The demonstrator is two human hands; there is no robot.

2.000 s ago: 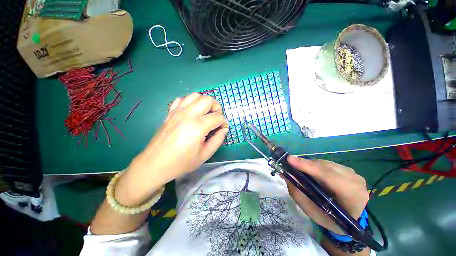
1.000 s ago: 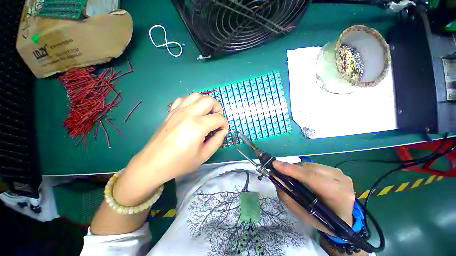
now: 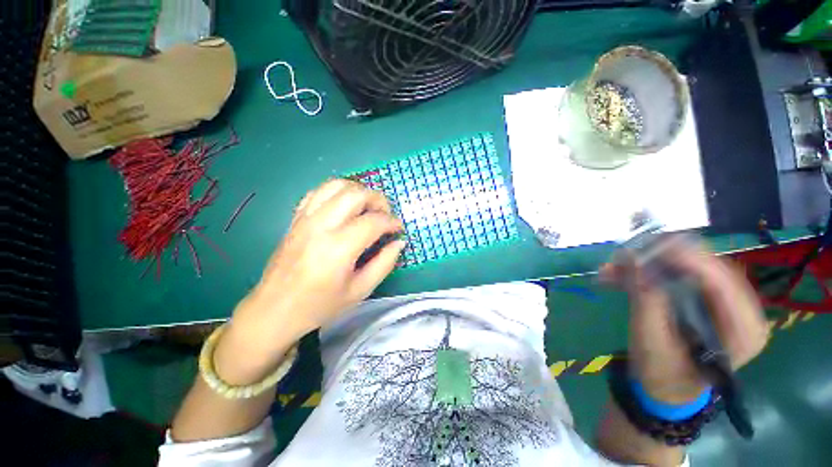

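Note:
The green-blue PCB panel (image 3: 452,196) lies flat on the green mat near its front edge. My left hand (image 3: 333,246) rests over the panel's left end, fingers bent together; whether it pinches a wire is hidden. A few red wires show at the panel's upper left. My right hand (image 3: 698,315) is blurred, to the right of the panel below the white paper, closed around the blurred black soldering iron (image 3: 698,328). The iron's tip is too blurred to make out. A loose pile of red lead wires (image 3: 164,196) lies at the left.
The tip-cleaning pot (image 3: 643,100) stands on a white paper sheet (image 3: 538,164). The black fan (image 3: 420,46) is behind the panel. A torn cardboard box (image 3: 137,100) bears green panels (image 3: 114,27). A white cord loop (image 3: 294,88) lies between box and fan.
My right hand has moved the soldering iron away from the panel to the right. My left hand stays over the panel's left end. The whole view has shifted slightly.

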